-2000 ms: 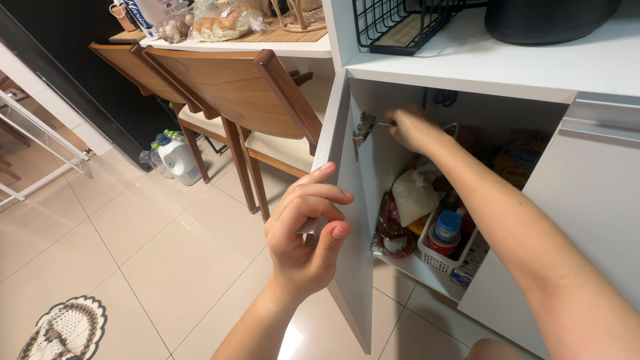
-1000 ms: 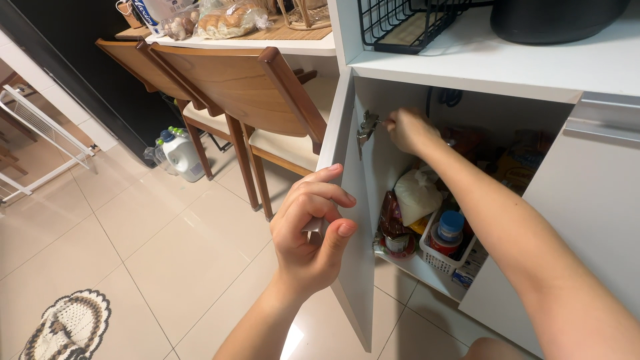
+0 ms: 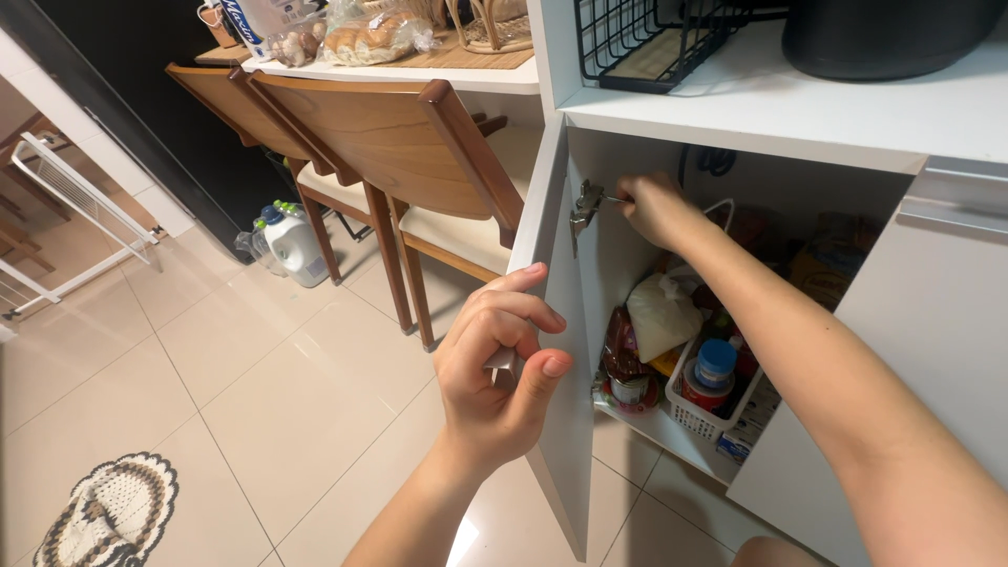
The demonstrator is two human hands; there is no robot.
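A white cabinet door stands ajar, and my left hand is curled around the metal handle at its outer edge. Inside the cabinet, my right hand grips a thin metal tool, perhaps a screwdriver or hex key; its handle is hidden in the fingers. The thin shaft points left and meets the upper metal hinge. Below my right hand lie a tied bag of white powder or grain and a white plastic basket with a blue-lidded jar.
Wooden chairs stand by a white table at left. On the countertop above are a black wire basket and a black appliance. Plastic jugs and a crocheted rug lie on the tiled floor.
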